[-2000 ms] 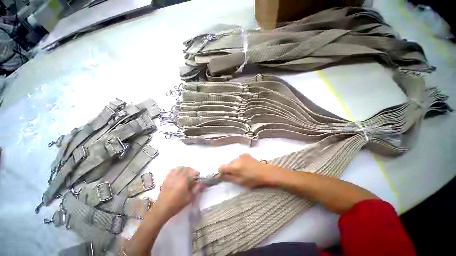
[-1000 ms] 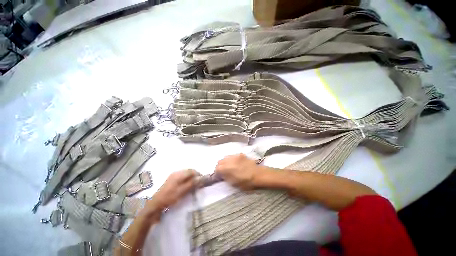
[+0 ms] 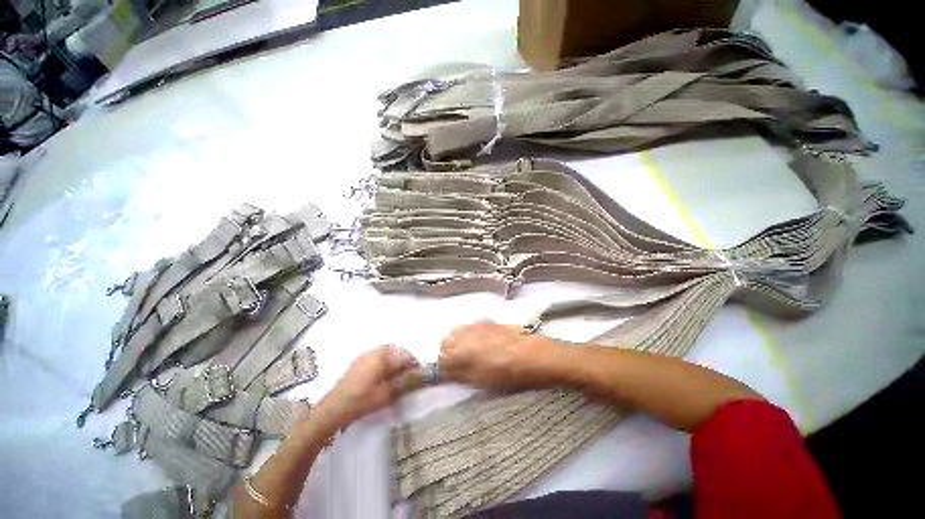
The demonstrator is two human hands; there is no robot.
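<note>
My left hand (image 3: 377, 377) and my right hand (image 3: 485, 353) are close together at the centre. Both grip a strap piece (image 3: 429, 374), of which a short, blurred bit shows between the fingers. A silver buckle (image 3: 531, 324) on a strap shows just past my right hand. Long webbing straps (image 3: 487, 446) lie fanned out under my right forearm. A heap of short strap pieces with silver buckles and hooks (image 3: 213, 304) lies to the left. My fingers hide most of the held piece.
A row of assembled straps (image 3: 436, 243) lies beyond my hands, hooks to the left, tails gathered by a tie (image 3: 728, 266) at right. A tied strap bundle (image 3: 609, 96) and a cardboard box (image 3: 619, 30) are at the far side. A yellow line (image 3: 678, 203) crosses the table.
The strap with the buckle past my right hand now shows more clearly than two seconds ago. My hands have stayed close together, and the held piece between them looks shorter. The view has shifted slightly.
</note>
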